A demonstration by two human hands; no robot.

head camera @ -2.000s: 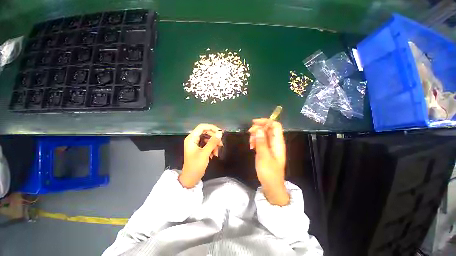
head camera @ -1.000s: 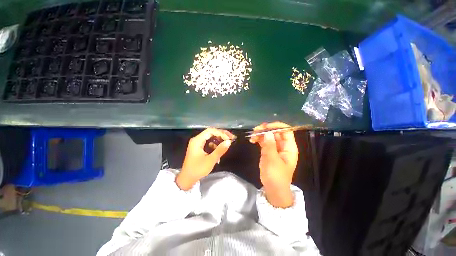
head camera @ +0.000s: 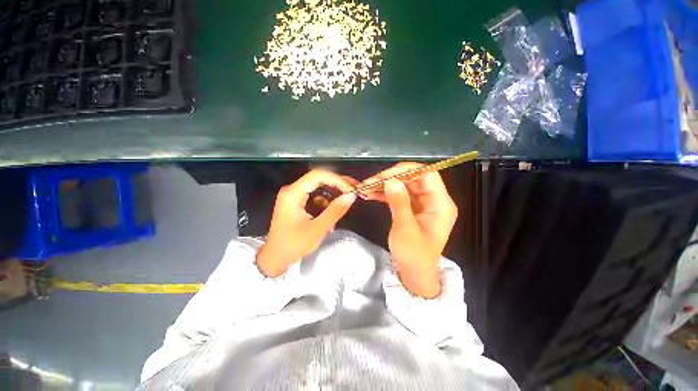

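Note:
My left hand (head camera: 300, 221) is bare and curled around a dark housing (head camera: 321, 198), just below the bench edge. Its thumb and forefinger are pinched at the front. My right hand (head camera: 417, 221) grips the brass-coloured tweezers (head camera: 440, 165), which slant up to the right. The tweezers' tips reach my left fingertips, and the hands are nearly touching. Whether a tiny part sits at the tips cannot be told. A large loose pile of pale gold contact pieces (head camera: 325, 50) lies on the green mat ahead.
A black blister tray (head camera: 115, 65) holding housings is at upper left. A small gold-and-black pile (head camera: 476, 69) lies beside clear zip bags (head camera: 539, 80). A blue bin (head camera: 631, 84) is at right, stacked black trays (head camera: 574, 260) below. A blue stool (head camera: 134, 202) stands at lower left.
My right hand has brought the tweezers' tips left to my left fingertips. The view has tilted down, so the bench and its piles sit higher in the picture. The housing remains in my left hand.

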